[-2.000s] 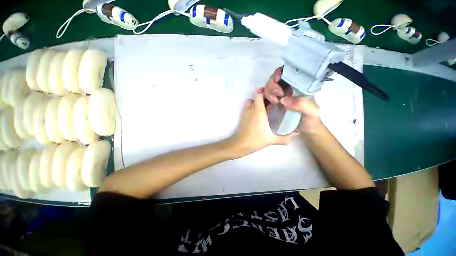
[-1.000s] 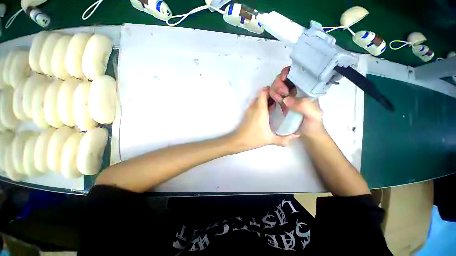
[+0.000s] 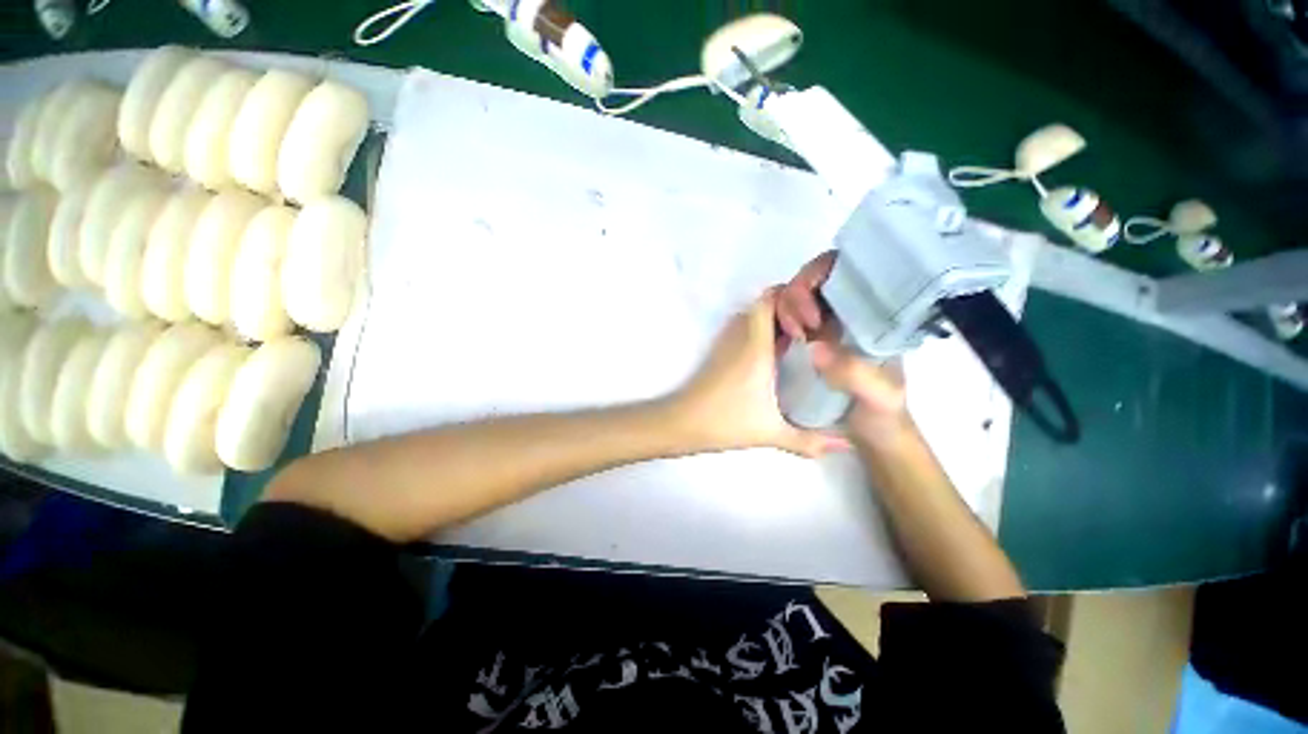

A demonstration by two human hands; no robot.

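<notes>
My left hand [image 3: 739, 380] and my right hand [image 3: 858, 376] are both closed around the grey grip of a bulky light-grey glue gun [image 3: 918, 251]. The white cartridge [image 3: 836, 141] points up and left. Its thin dark nozzle tip [image 3: 749, 66] is at a cream cap [image 3: 756, 49] on the green belt; whether it touches is unclear. The striped body beside that cap is mostly hidden behind the cartridge. The black plunger rod [image 3: 1008, 361] sticks out of the gun's rear, down and right.
A white work board [image 3: 574, 287] lies under my forearms. Cream oval blanks [image 3: 323, 265] stand in three rows at left. Other striped bodies [image 3: 567, 43] with cord loops lie along the green belt [image 3: 904, 72]. A metal bar [image 3: 1241, 284] is at right, a brown carton [image 3: 1126, 660] below the bench.
The view has turned, and the belt pieces appear further right and lower. The nozzle tip has gone from beside a striped body to a cream cap. Both hands keep their hold.
</notes>
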